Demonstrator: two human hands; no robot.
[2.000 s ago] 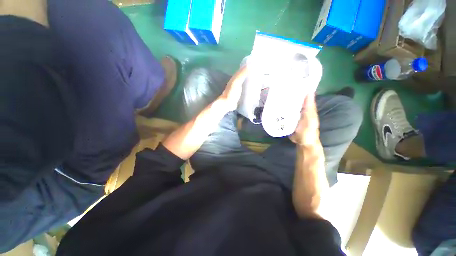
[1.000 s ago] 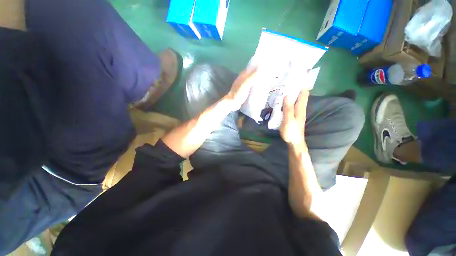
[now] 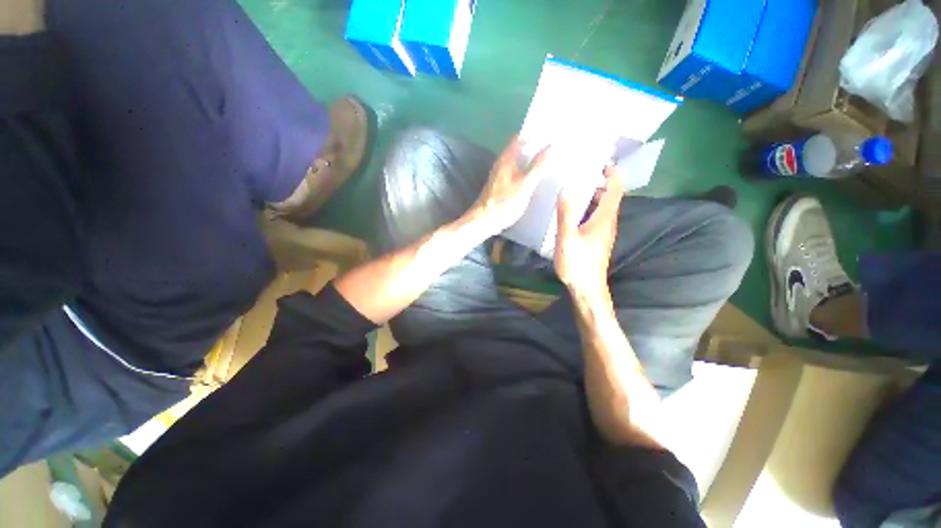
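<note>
An open retail carton (image 3: 592,100) is held over my lap, its white flap raised with a blue edge at the far side. A smaller white side tab (image 3: 642,165) sticks out at its right. My left hand (image 3: 508,191) grips the carton's left side. My right hand (image 3: 590,232) is at the near right of the carton, fingers over its opening, beside a small dark spot. Glare and the fingers hide the inside, and I cannot tell whether the right hand holds anything.
Blue closed cartons stand on the green floor at the far left (image 3: 433,36) and far right (image 3: 735,52). Bottles (image 3: 786,159), a clear plastic bag (image 3: 889,57) and brown boxes are at the right. A shoe (image 3: 808,263) is at the right; another person's leg (image 3: 186,113) is at the left.
The rounded white device seen in the right hand is no longer visible. My right hand has moved left from the carton's right side to its opening. The side tab now shows.
</note>
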